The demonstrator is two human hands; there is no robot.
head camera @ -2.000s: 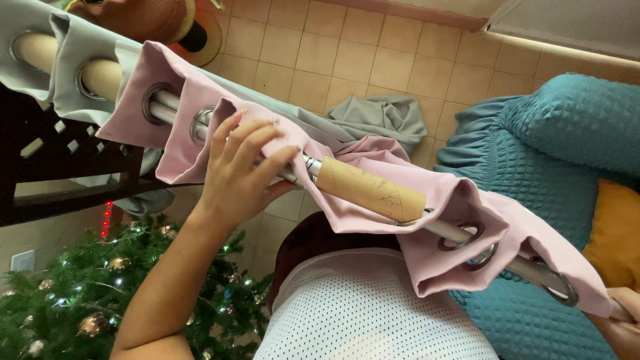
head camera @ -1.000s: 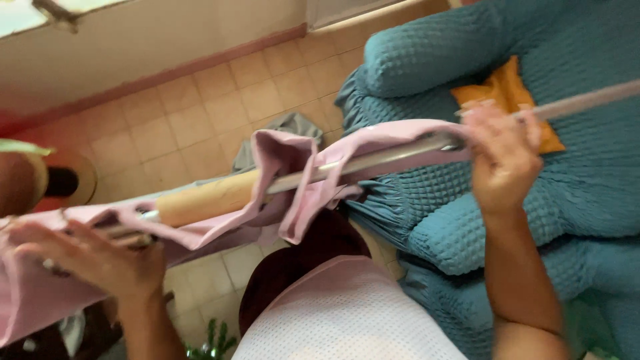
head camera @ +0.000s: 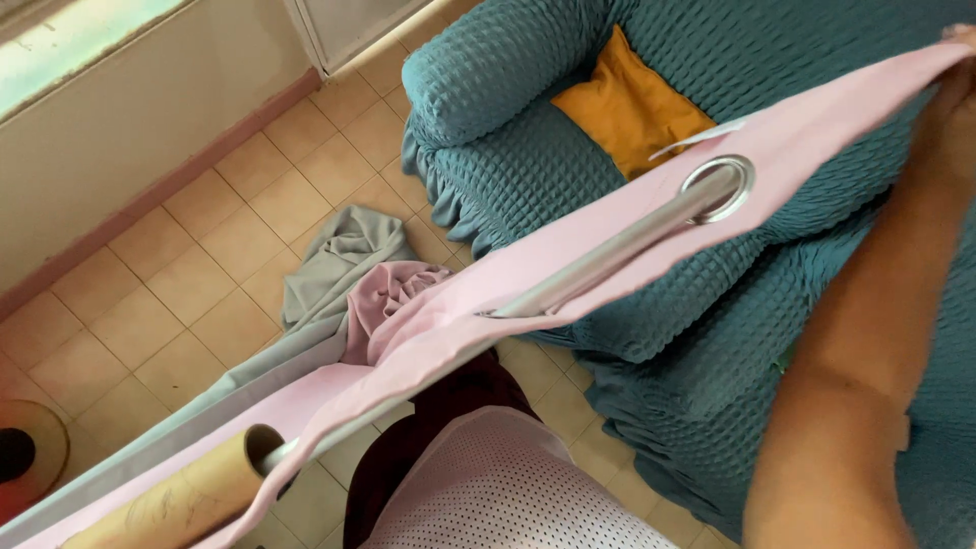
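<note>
A pink curtain with metal grommets is threaded on a metal curtain rod that slants across the view. One grommet shows around the rod at the right. A cardboard tube sits around the rod at the lower left. My right hand, at the right edge, grips the top corner of the pink curtain; part of it is cut off. My left hand is out of view. Grey curtain fabric runs beside the pink one and lies bunched on the floor with part of it.
A sofa with a teal textured cover fills the right side, with an orange cushion on it. Tiled floor lies below, bordered by a wall at the left. A round object stands at the left edge.
The view has swung toward the sofa. My right hand has moved to the far right, stretching the pink curtain along the rod. My left hand, seen on the curtain earlier, has left the view.
</note>
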